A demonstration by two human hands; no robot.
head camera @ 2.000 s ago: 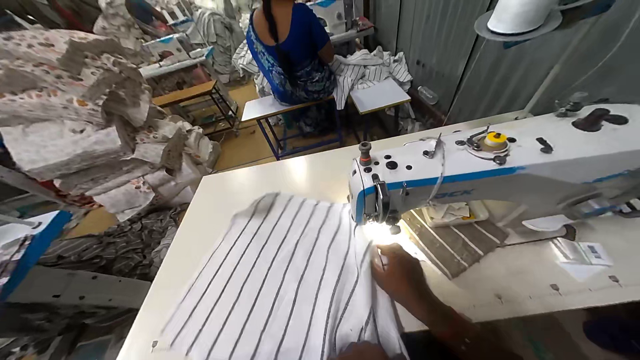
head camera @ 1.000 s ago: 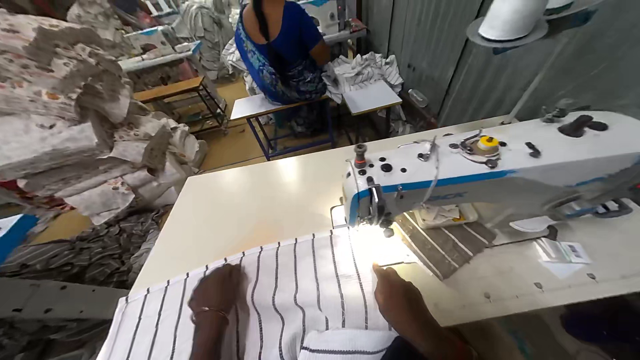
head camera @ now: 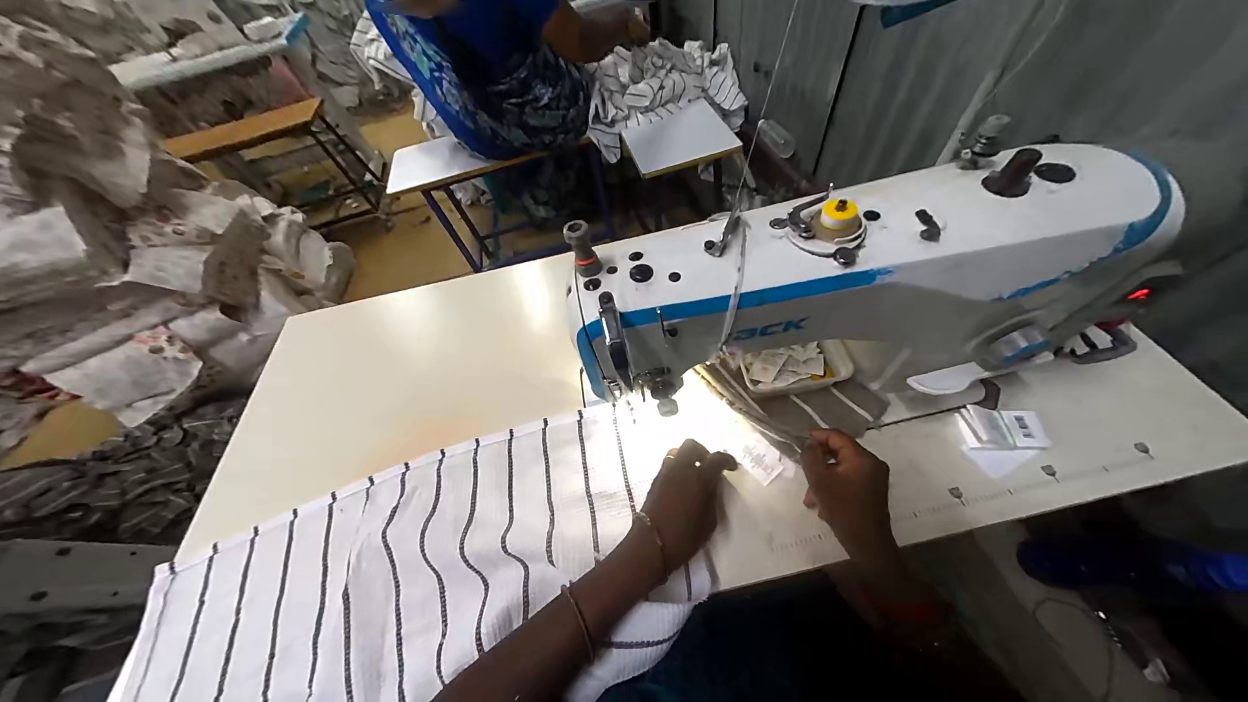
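Note:
White fabric with dark stripes (head camera: 439,546) lies across the left of the sewing table, its right end at the needle area of a Jack sewing machine (head camera: 760,283). My left hand (head camera: 687,492) rests over the fabric's right end, fingers bent, near a small white printed label (head camera: 759,458); whether it pinches anything is unclear. My right hand (head camera: 848,483) pinches the edge of a grey-brown striped cloth piece (head camera: 843,405), which is lifted and folded toward the machine's needle. The lamp's glare hides the presser foot.
A tray of small labels (head camera: 799,369) sits behind the machine's arm. A stack of folded white labels (head camera: 1004,429) lies at the right. Beyond the table (head camera: 390,361), a co-worker sits on a bench (head camera: 439,161) near striped cloth. Heaped fabric (head camera: 146,244) stands at the left.
My left hand has moved right, from the middle of the striped fabric to beside the needle area. My right hand has moved right and taken hold of the grey-brown cloth, which lay flat before.

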